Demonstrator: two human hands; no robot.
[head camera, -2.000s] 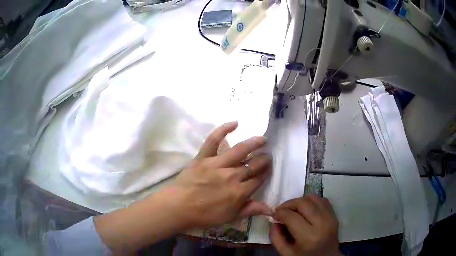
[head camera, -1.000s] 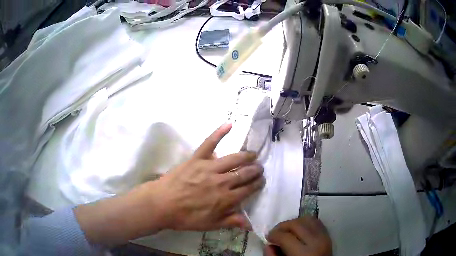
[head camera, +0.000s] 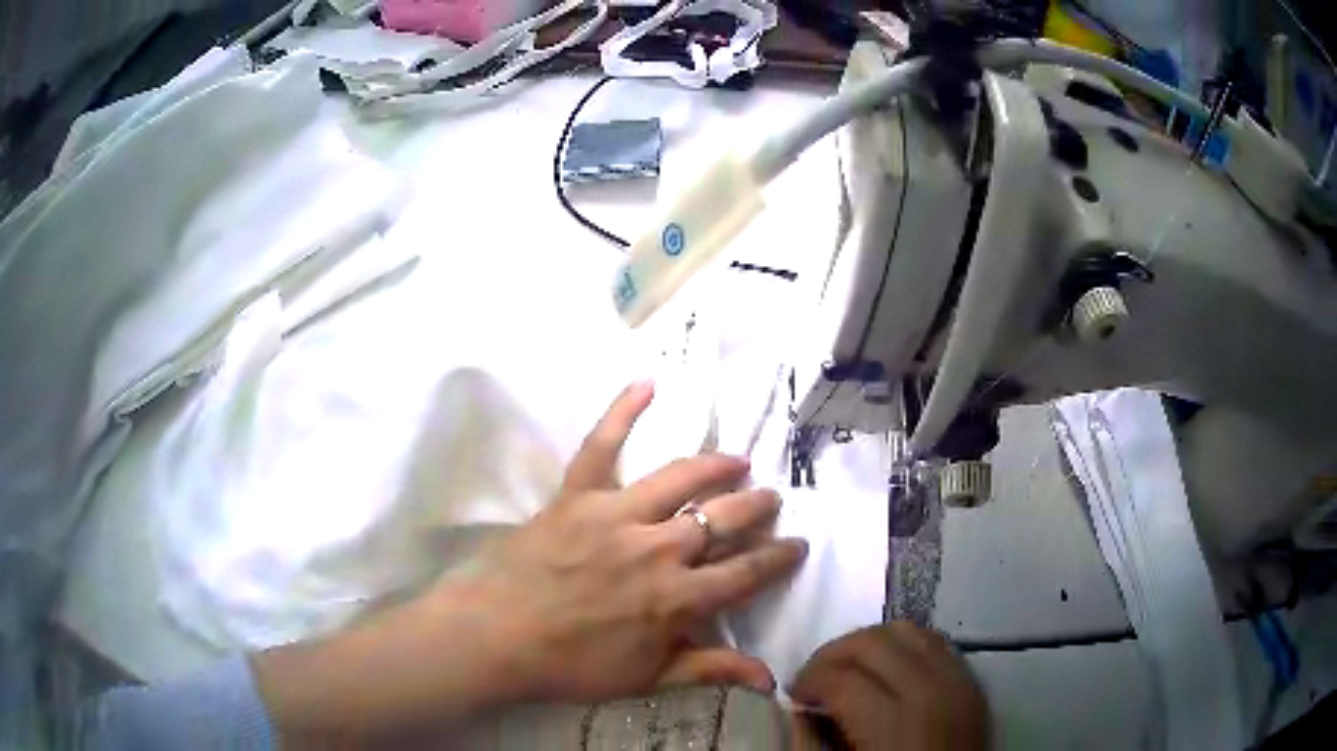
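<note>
White cloth lies under the needle and presser foot and runs toward the front edge. My left hand lies flat on it, left of and in front of the needle, fingers spread, a ring on one finger. My right hand is at the bottom of the picture, partly cut off and slightly blurred, its curled fingers pinching the cloth's front end. The garment piece spreads in a crumpled heap to the left. Whether the cloth under the foot is one layer or more, I cannot tell.
The sewing machine head stands at the right. A pale lamp hangs left of it. White strips lie right of the needle, beside a blue-handled tool. A grey block, black cable and pink pack are behind.
The view has tilted up, so the machine sits lower in the picture. Both hands are nearer the needle, with the cloth still under the foot. The right hand keeps its pinch.
</note>
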